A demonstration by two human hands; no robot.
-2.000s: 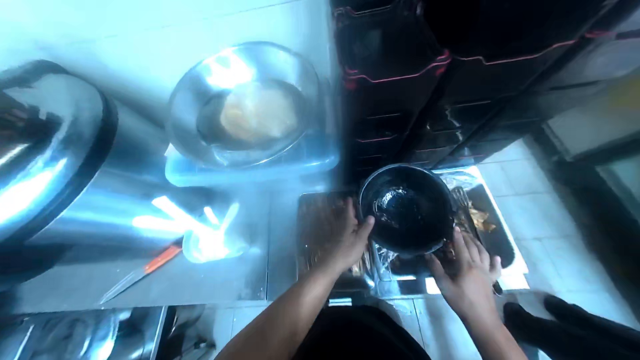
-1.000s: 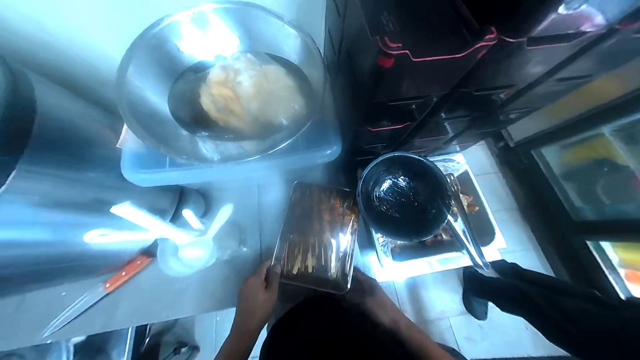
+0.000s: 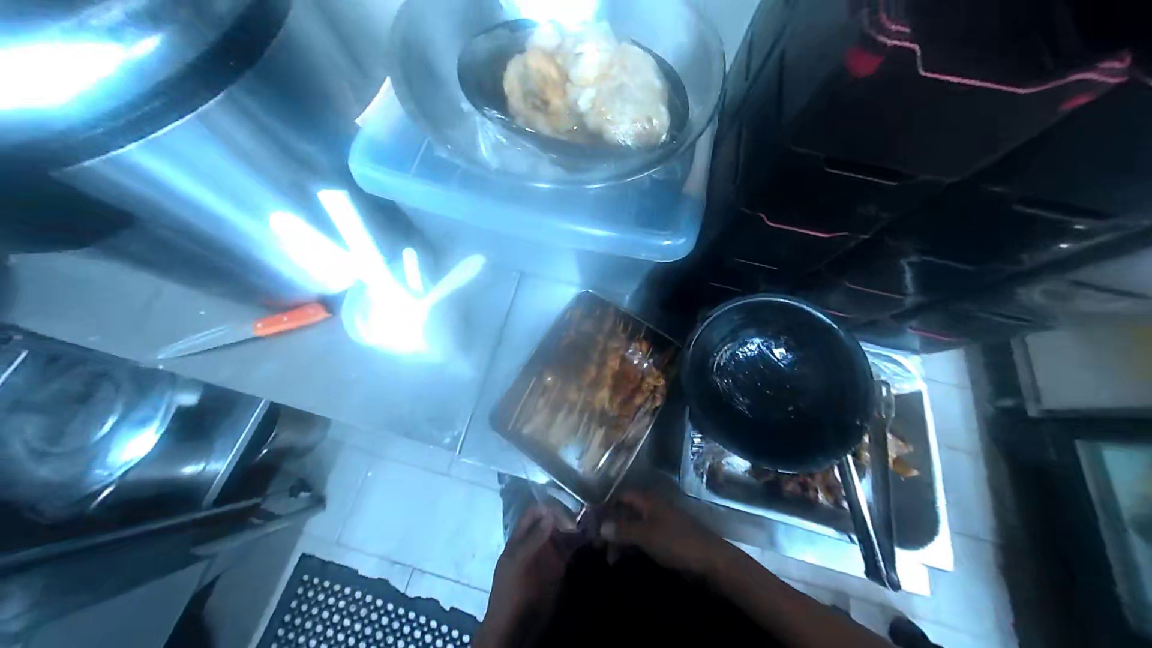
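Both hands are close together at the near corner of a rectangular container (image 3: 585, 391) with browned food seen through its shiny, streaked top. My left hand (image 3: 540, 540) and my right hand (image 3: 643, 526) meet just below that corner, and the fingers look pinched there, though dark blur hides what lies between them. Right of the container, a black bowl (image 3: 778, 382) rests over a metal tray (image 3: 927, 504) holding pieces of cooked meat (image 3: 801, 486). A pair of metal tongs (image 3: 871, 522) lies beside the bowl on the tray.
A large metal bowl (image 3: 423, 99) with pale food stands on a blue-lidded plastic box (image 3: 531, 225). A knife with an orange handle (image 3: 292, 319) and a container of white utensils (image 3: 387, 315) lie at left. Dark crates (image 3: 900, 207) fill the upper right.
Both hands have left the black bowl, where they were two seconds ago. A second ago they were apart at the rectangular container's sides; now they are together at its near corner. The container has turned.
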